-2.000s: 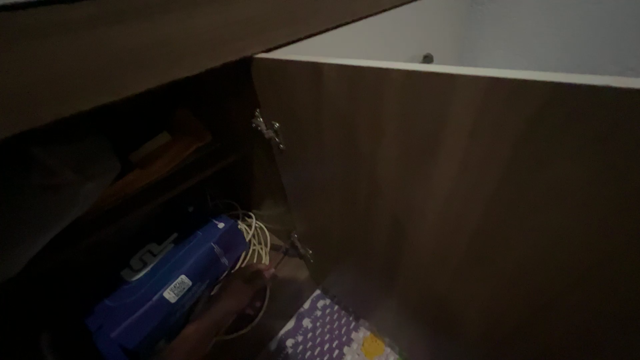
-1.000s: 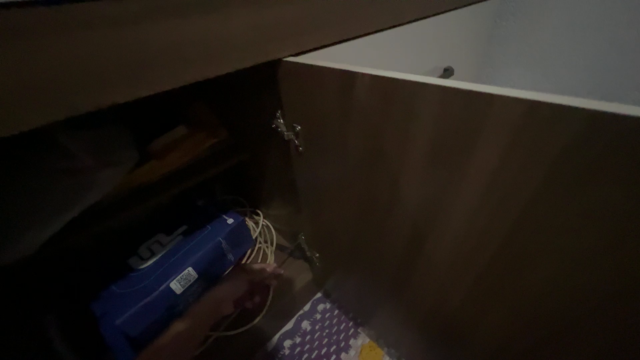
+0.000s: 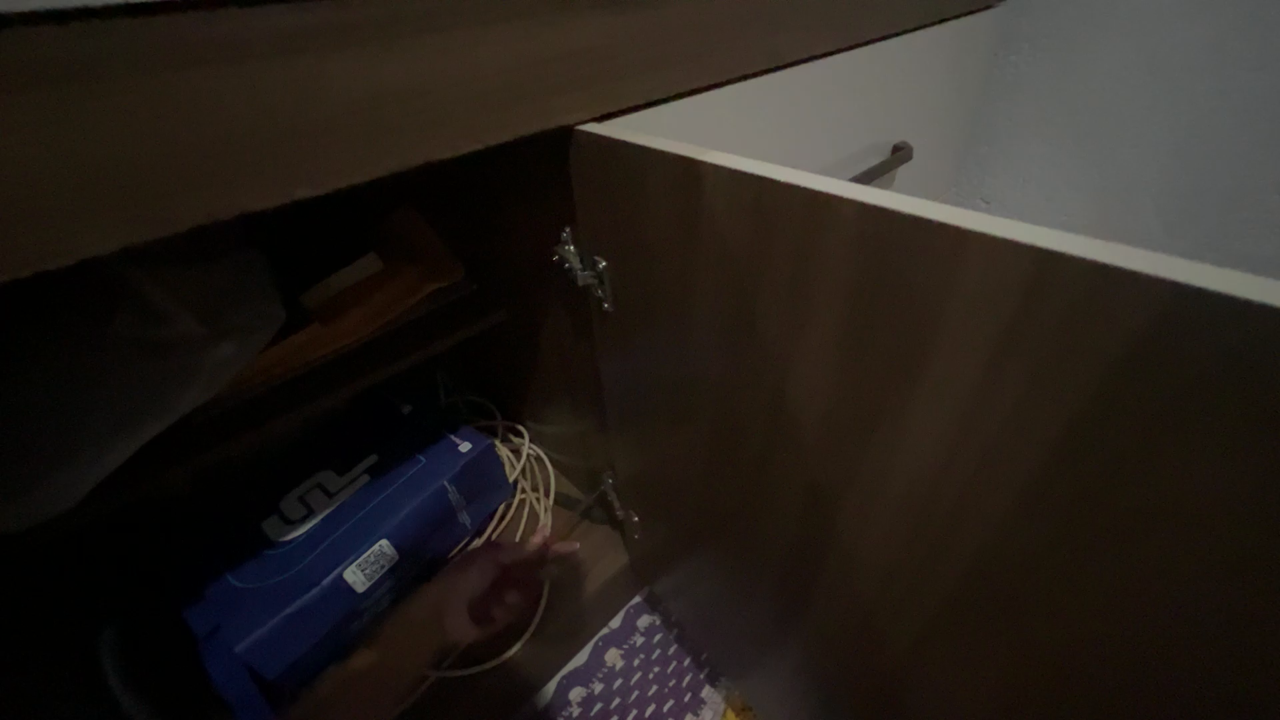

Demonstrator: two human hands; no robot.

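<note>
Reaching in from the lower left, my left hand [image 3: 500,585] is at the lower loops of a coiled, pale cable [image 3: 535,480] inside a dark cabinet. Its fingertips touch or overlap the cable; the dim, blurred view hides whether they grip it. One loose loop hangs below the hand. Beside the hand and coil, a blue box [image 3: 350,560] with a white label and grey lettering lies slanted. My right hand is not in view.
The wooden cabinet door [image 3: 900,430] stands open at right on metal hinges [image 3: 585,270]. A shelf above the box holds an orange-brown item [image 3: 350,320]. A purple patterned item [image 3: 635,665] lies low in front. A pale bag-like shape [image 3: 130,370] is at left.
My left hand has stayed by the cable coil, with only slight movement. The blue box and door have plainly not been moved; the view has shifted a little.
</note>
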